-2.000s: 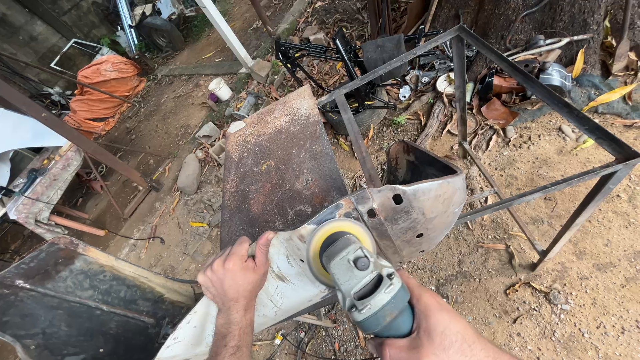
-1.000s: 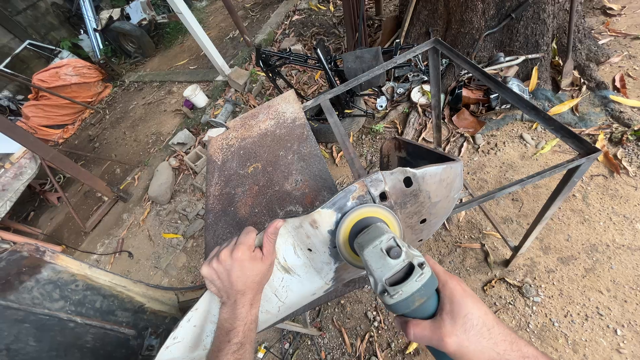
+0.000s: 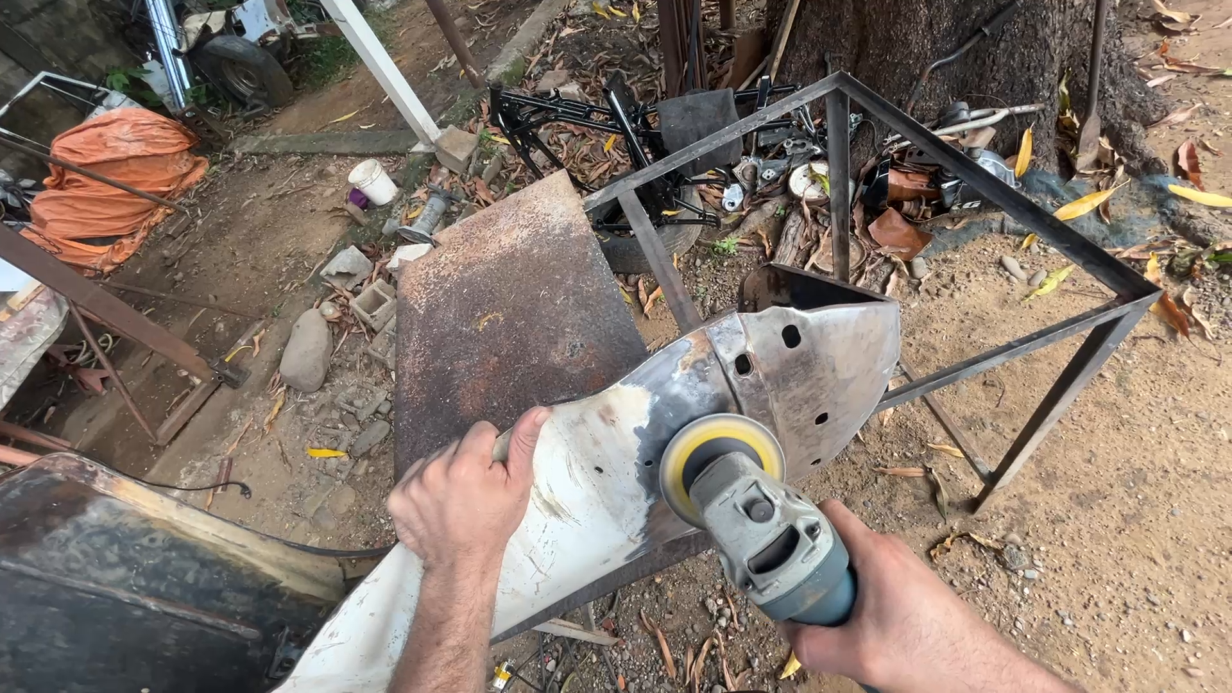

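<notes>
A curved sheet-metal vehicle panel (image 3: 577, 481), partly white paint and partly bare grey metal with several holes, lies across a rusty metal plate (image 3: 510, 308). My left hand (image 3: 469, 486) grips the panel's upper edge, thumb along the top. In my right hand (image 3: 871, 597) is an angle grinder (image 3: 775, 539), held by its blue body. Its yellow-rimmed disc (image 3: 722, 462) is against or just over the panel, where white paint meets bare metal. The far end of the panel curls up beside the open steel frame. Part of my right hand's grip is hidden under the tool.
An angle-iron frame (image 3: 982, 173) stands behind and right of the panel. A dark metal panel (image 3: 115, 568) is at the lower left, with a cable (image 3: 318, 551) beside it. Stones (image 3: 306, 348), a white bucket (image 3: 372, 181), a black metal frame (image 3: 563, 114) and scrap parts lie around.
The bare grey patch beside the disc looks larger than two seconds ago. My right hand and the grinder have shifted slightly along the panel. My left hand keeps its hold on the edge.
</notes>
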